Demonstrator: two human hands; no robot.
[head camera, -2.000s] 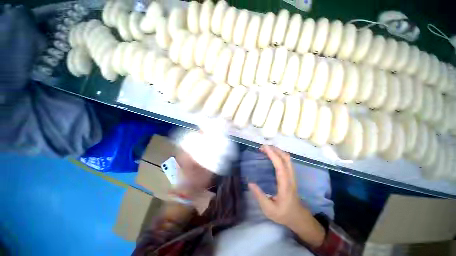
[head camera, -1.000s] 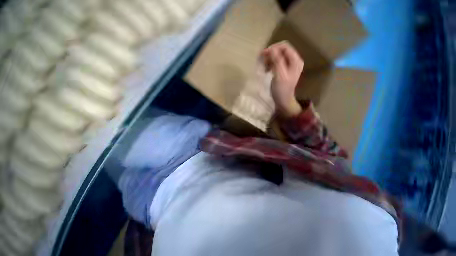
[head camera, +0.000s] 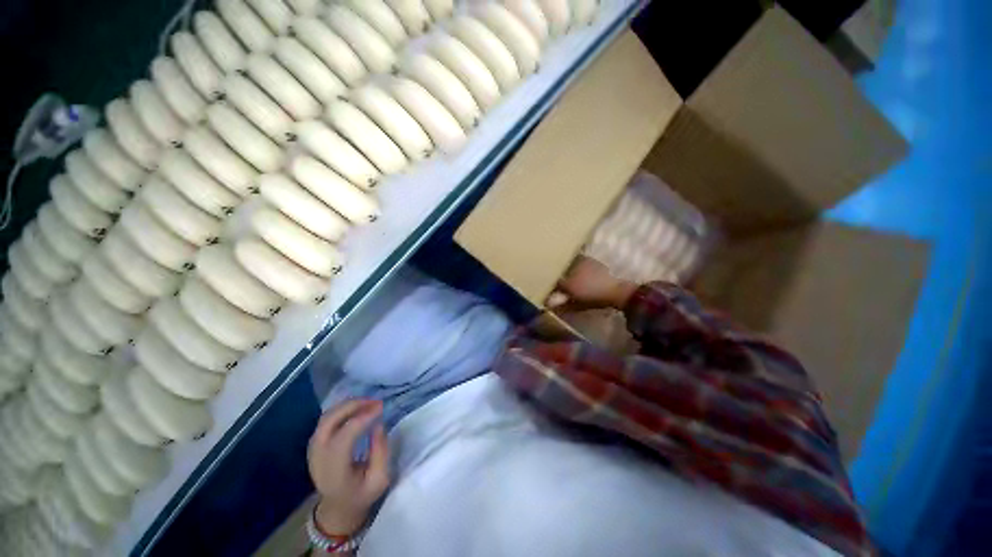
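Observation:
Cream oval units stand on edge in several rows on a whitish sheet on the bench. The brown carton is open at the right, with packed cream units inside under what looks like clear plastic. My right hand is down inside the carton's near side, beside the packed units. Its fingers are partly hidden and blurred, so I cannot tell whether it holds anything. My left hand, with a bracelet, is by my lap below the bench edge, fingers loosely curled and apart, with no unit visible in it.
The metal-edged bench rim runs diagonally between the units and my body. A small whitish device with a cord lies on the dark-green surface at the far left. The carton's flaps spread out over the blue floor.
The view has turned towards the carton. My right hand was raised over the carton a second ago and is now lower inside it. My left hand has come back into view.

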